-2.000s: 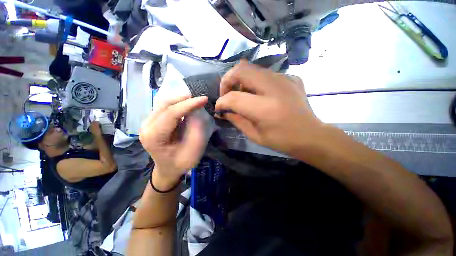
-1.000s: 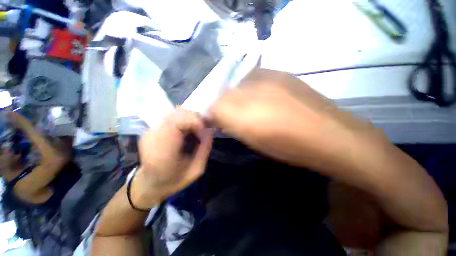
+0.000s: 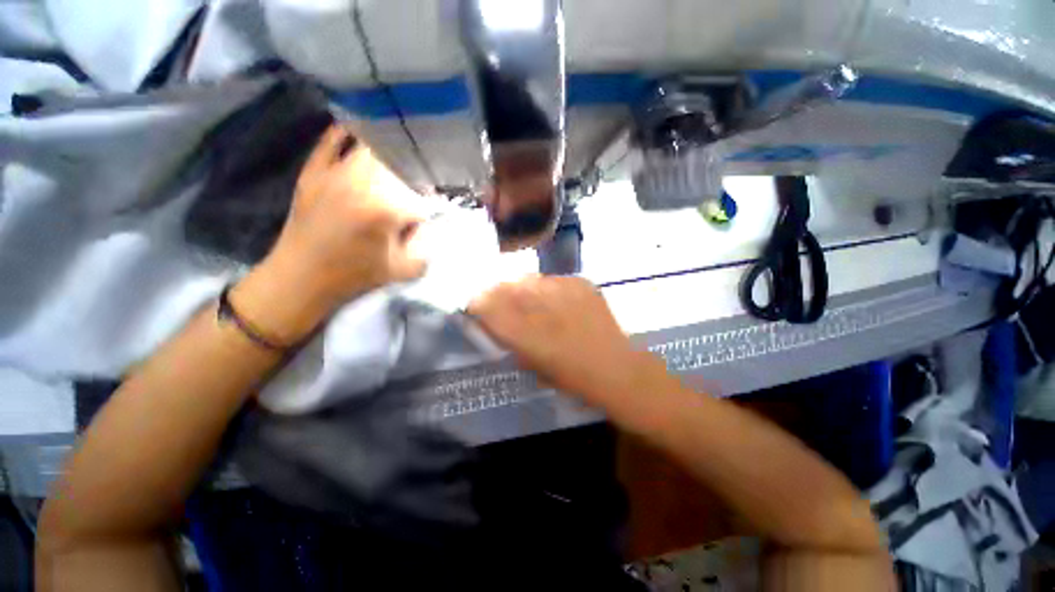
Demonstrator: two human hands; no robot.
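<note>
Light grey cloth (image 3: 127, 278) with a dark grey panel (image 3: 249, 174) is bunched at the left and hangs over the table's front edge. My left hand (image 3: 353, 220) is closed on the garment beside the dark panel. My right hand (image 3: 550, 324) has its fingertips on the light cloth near the needle area; the glare there hides the cloth edge. The sewing machine head (image 3: 417, 46), white with a blue stripe, stands over the work. The presser foot and needle are not clearly visible.
Black scissors (image 3: 790, 272) lie on the white table right of my right hand. A small yellow-green and blue tool (image 3: 720, 209) lies behind them. The ruled grey edge (image 3: 740, 347) runs along the front. Grey and white pieces (image 3: 954, 497) heap at the lower right.
The view has swung right and closer to the machine head. My hands have moved from pinching cloth together to lying apart on it by the needle area. The other worker is out of view.
</note>
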